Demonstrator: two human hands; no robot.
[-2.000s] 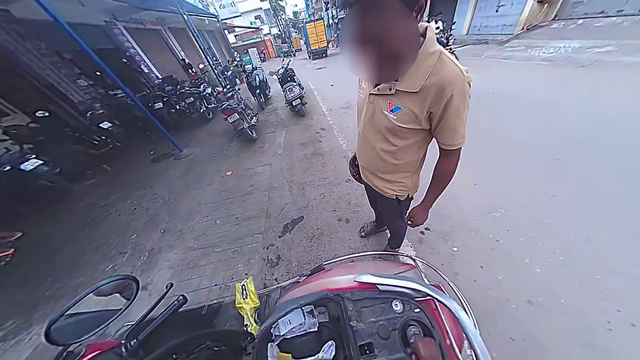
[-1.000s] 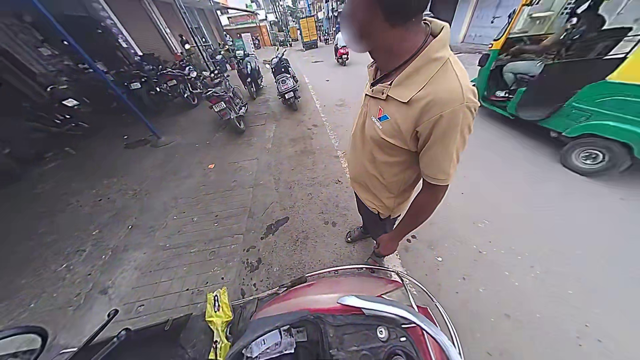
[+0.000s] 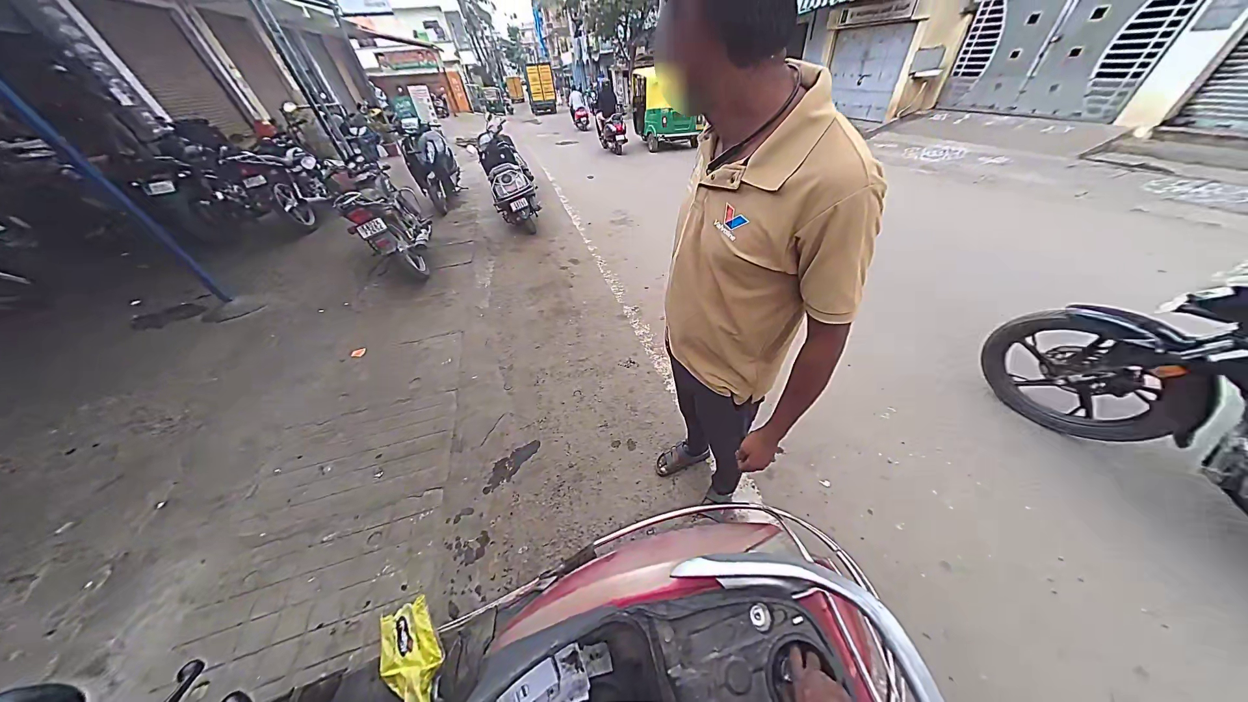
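My right hand is at the bottom edge, its fingers at the round fuel filler opening of a red scooter; what the fingers hold is hidden. The underseat bay of the scooter is uncovered. A round key lock sits left of the filler, and a curved metal grab rail runs behind it. Papers or a printed packet lie in the dark storage space. A yellow plastic packet rests farther left on the scooter. My left hand is out of view.
A person in a beige polo shirt stands on the road just beyond the scooter. A motorcycle enters from the right. Parked motorcycles and scooters line the left side, near a slanted blue pole. A green and yellow auto-rickshaw is farther off.
The near auto-rickshaw at the right is gone from there, and a motorcycle has come in at the right. The standing person's head has turned toward the left since two seconds ago.
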